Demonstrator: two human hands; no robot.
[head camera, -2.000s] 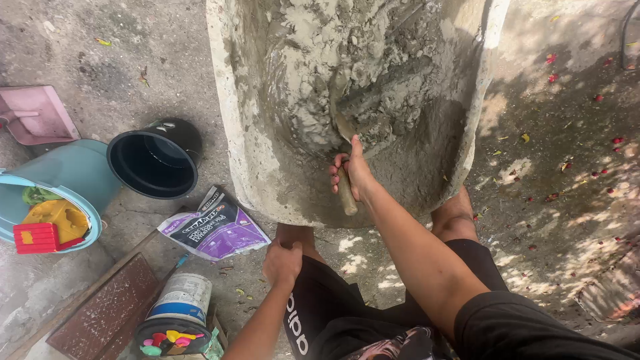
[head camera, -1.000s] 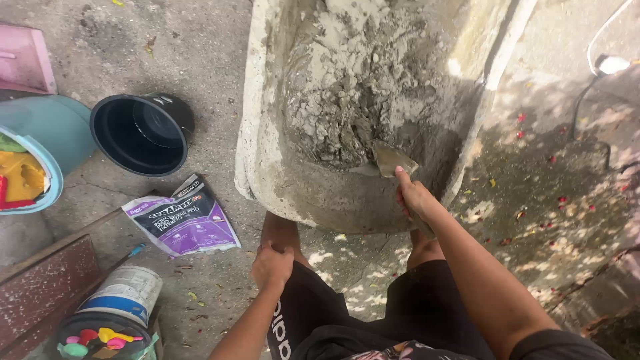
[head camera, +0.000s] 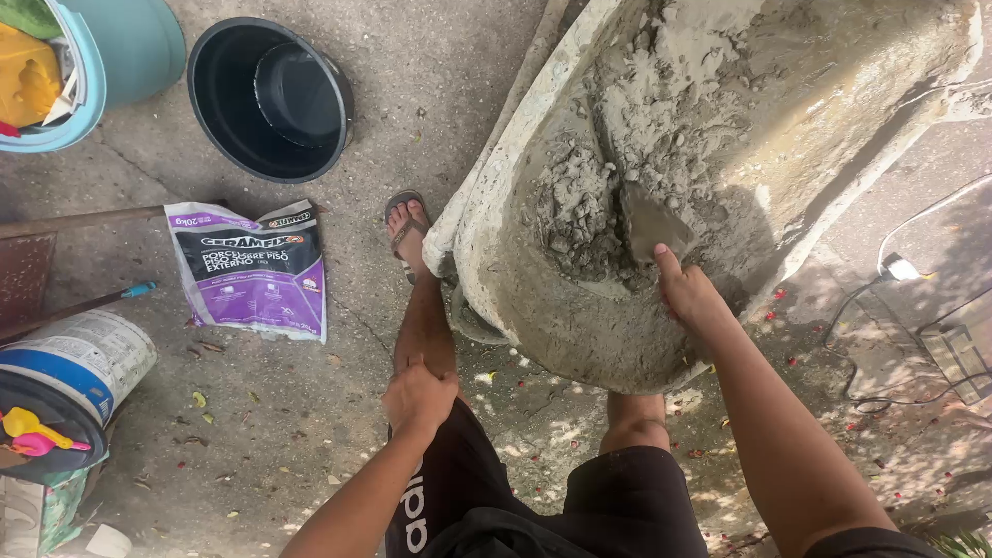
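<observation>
My right hand (head camera: 688, 298) is closed on a trowel, its handle hidden in my fist. The mortar-smeared metal blade (head camera: 657, 225) lies against the wet grey mortar (head camera: 585, 209) near the end of a wheelbarrow tray (head camera: 496, 182). A groove runs through the mortar up from the blade. My left hand (head camera: 421, 394) rests on my left knee, fingers curled over it, with no tool showing in it.
Left of the tray stand a black bucket (head camera: 271, 101) and a light blue bucket (head camera: 139, 54). A purple Ceramfix bag (head camera: 256, 271) lies below them. A paint bucket (head camera: 77, 364) with plastic toys is at the lower left. A cable with a connector (head camera: 899, 267) lies at the right.
The trowel blade, at the right side of the loose mortar a second ago, now sits against the mortar's middle, turned differently. My left hand stays on the knee. The view has shifted and rotated.
</observation>
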